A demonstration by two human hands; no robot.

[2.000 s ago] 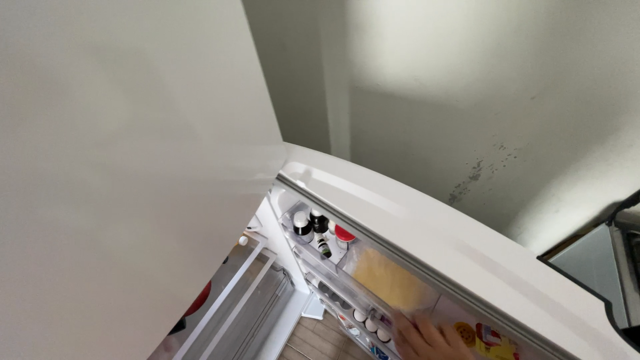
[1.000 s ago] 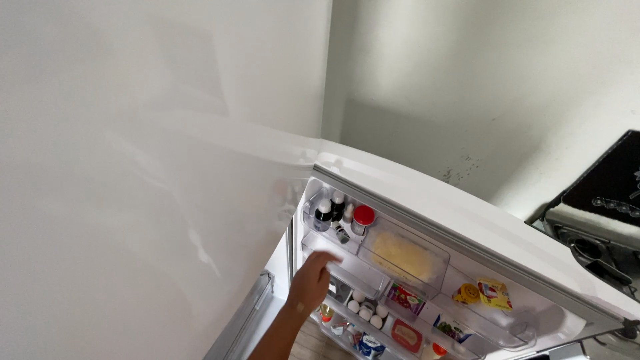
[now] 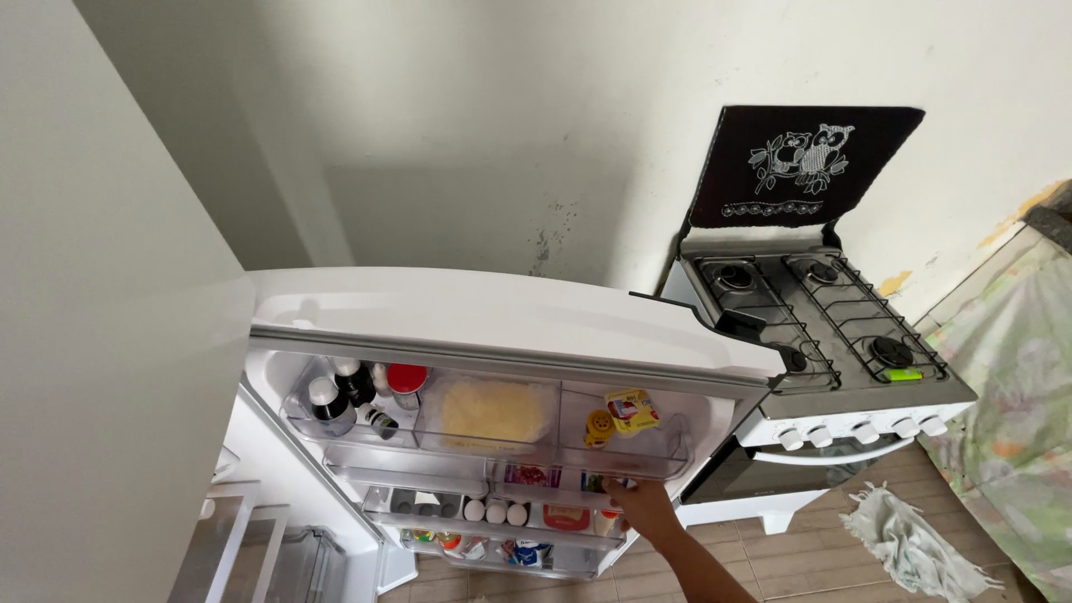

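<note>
My right hand [image 3: 645,507] reaches in from the lower right to the second shelf of the opened refrigerator door [image 3: 469,301]. Its fingertips are at a small packet [image 3: 593,481] and the clear shelf front; whether they grip either is unclear. Just left of it lies a colourful packet [image 3: 533,475]. On the shelf above are a yellow-capped container [image 3: 600,427], a yellow carton [image 3: 633,409], a clear container of yellow food [image 3: 492,412], a red-lidded jar [image 3: 407,378] and dark bottles [image 3: 332,404]. Eggs [image 3: 496,512] and a red-labelled tub [image 3: 567,517] sit below. My left hand is out of view.
A gas stove [image 3: 829,327] with a raised, dark-covered lid [image 3: 812,167] stands beside the door's right end; a green lighter [image 3: 902,374] lies on it. A crumpled cloth [image 3: 913,544] is on the floor. The white upper door [image 3: 109,293] fills the left, above refrigerator shelves [image 3: 226,536].
A hand that was at the left part of the door shelves one second ago is now at their right part. The view has shifted, bringing in more of the stove.
</note>
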